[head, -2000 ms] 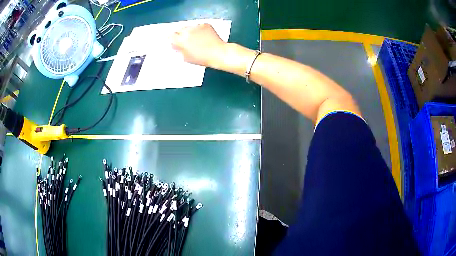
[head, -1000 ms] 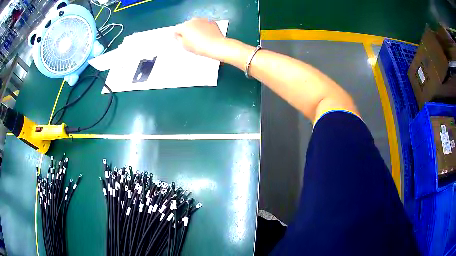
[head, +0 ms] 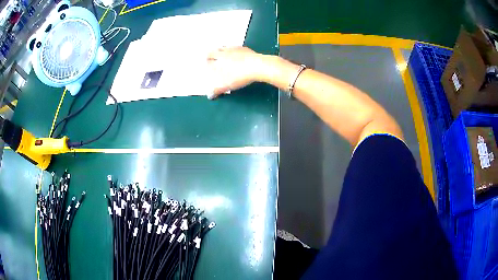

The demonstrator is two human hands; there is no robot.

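White work sheets lie overlapping on the green table at the upper middle, with a small dark picture at their lower left. My right hand lies palm down over the right part of the sheets, fingers and thumb apart. The thumb is at the sheets' near edge; the hand's pale outline partly merges with the white paper, and I see nothing held. My left hand is not in view. Two bundles of black cable leads, a small one at the left and a larger one beside it, show ring terminals and white markers at their upper ends.
A light-blue fan stands left of the sheets. A yellow heat gun with a black cord lies at the left. Blue crates and brown cartons are at the far right, past grey floor with a yellow line.
My right hand has moved down and its fingers have spread. The sheets have shifted; the raised left corner seen a second ago now lies flat. The view has shifted slightly.
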